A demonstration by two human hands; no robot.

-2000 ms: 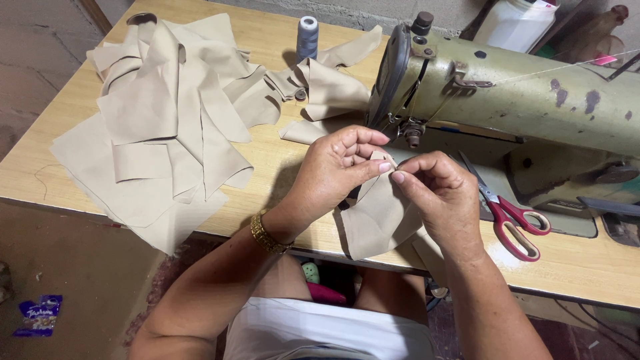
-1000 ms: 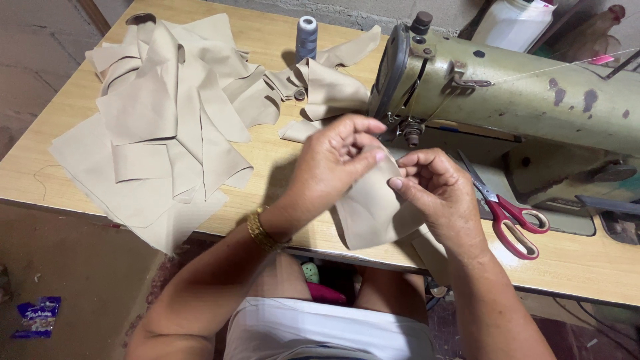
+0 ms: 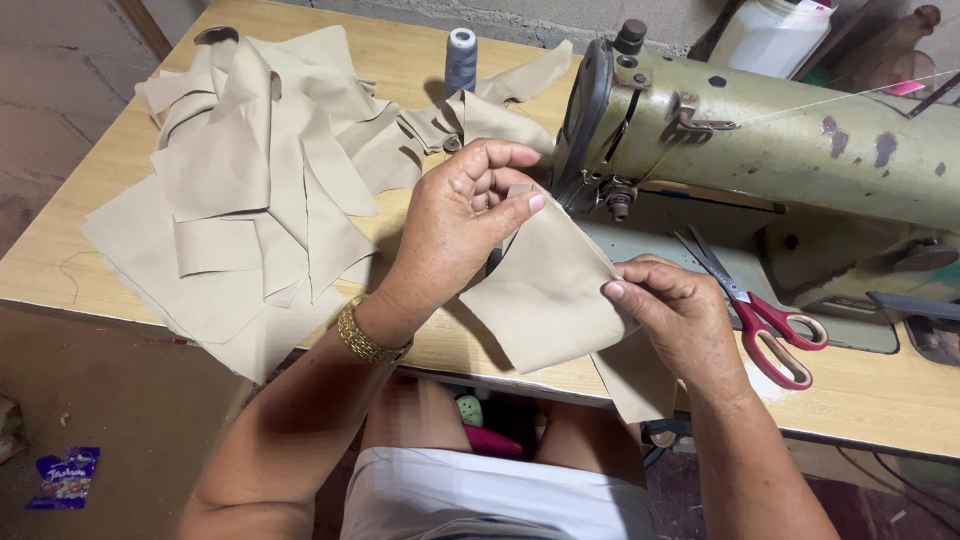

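A beige fabric piece (image 3: 551,300) hangs between my two hands in front of the sewing machine (image 3: 750,142). My left hand (image 3: 469,217) pinches its upper corner between thumb and fingers. Lower down the same slanting edge, my right hand (image 3: 667,315) grips the cloth with thumb and forefinger. Another beige strip (image 3: 637,375) hangs over the table's front edge below my right hand. Red-handled scissors (image 3: 754,315), blades apart, lie just right of that hand. The needle area of the machine is partly hidden.
Many beige fabric pieces (image 3: 292,172) are heaped on the left of the wooden table (image 3: 45,255). A grey thread cone (image 3: 460,64) stands behind a small dark bobbin (image 3: 451,144). A white plastic container (image 3: 776,37) is behind the machine.
My hands were close together at the cloth's top corner; they are now apart along its edge. My right hand has moved down along it, and the cloth is spread more open.
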